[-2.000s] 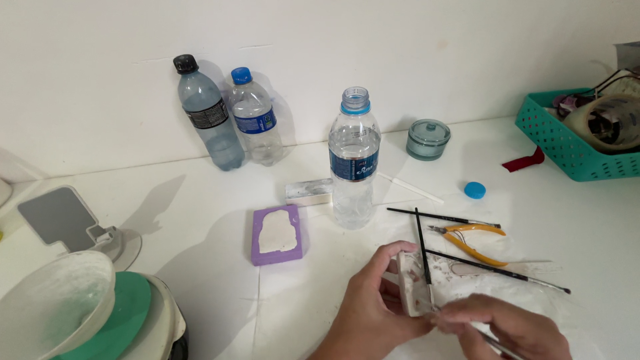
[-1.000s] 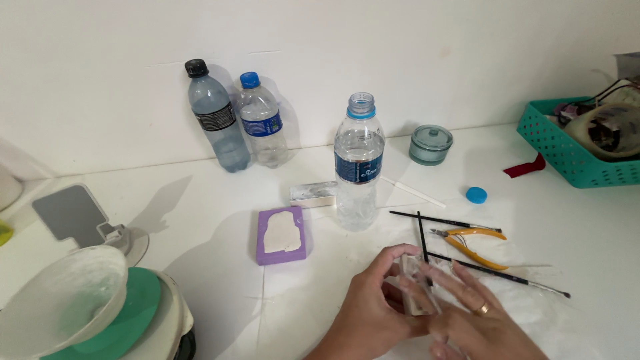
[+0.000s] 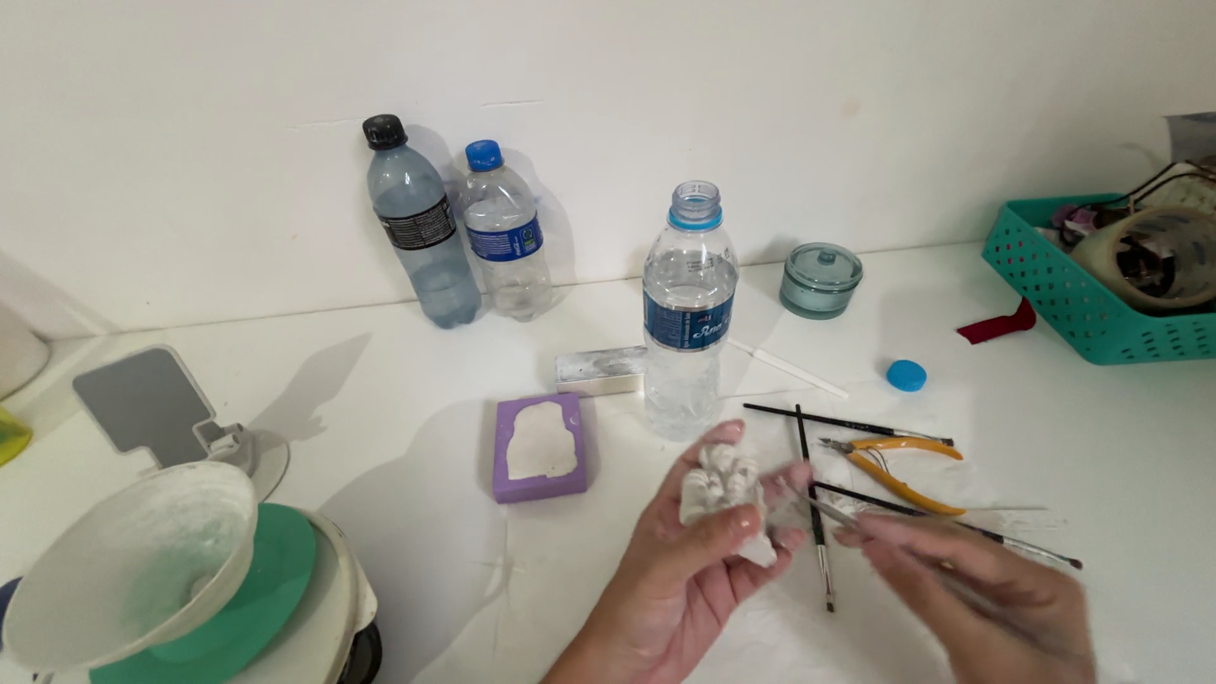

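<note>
My left hand (image 3: pixel 698 560) holds a small white plaster figure (image 3: pixel 727 489), its lumpy relief side facing up. Just right of it, my right hand (image 3: pixel 978 579), blurred, grips a thin metal tool (image 3: pixel 831 508) whose tip points toward the figure. Beyond my hands lie a black-handled brush (image 3: pixel 807 456), a second brush (image 3: pixel 845 421), a third brush (image 3: pixel 997 538) partly behind my right hand, and orange-handled nippers (image 3: pixel 893 461). A purple silicone mold (image 3: pixel 541 484) filled with white plaster sits to the left.
An uncapped water bottle (image 3: pixel 686 380) stands beyond my left hand, near a metal-topped block (image 3: pixel 600 369). Two capped bottles (image 3: pixel 423 256) lean at the wall. A glass jar (image 3: pixel 821 285), blue cap (image 3: pixel 906 375) and green basket (image 3: pixel 1102 332) are at right; a white bowl (image 3: pixel 133 570) at left.
Both hands were close together around the white piece; now my right hand is farther right, apart from it. The figure's relief side has turned into view.
</note>
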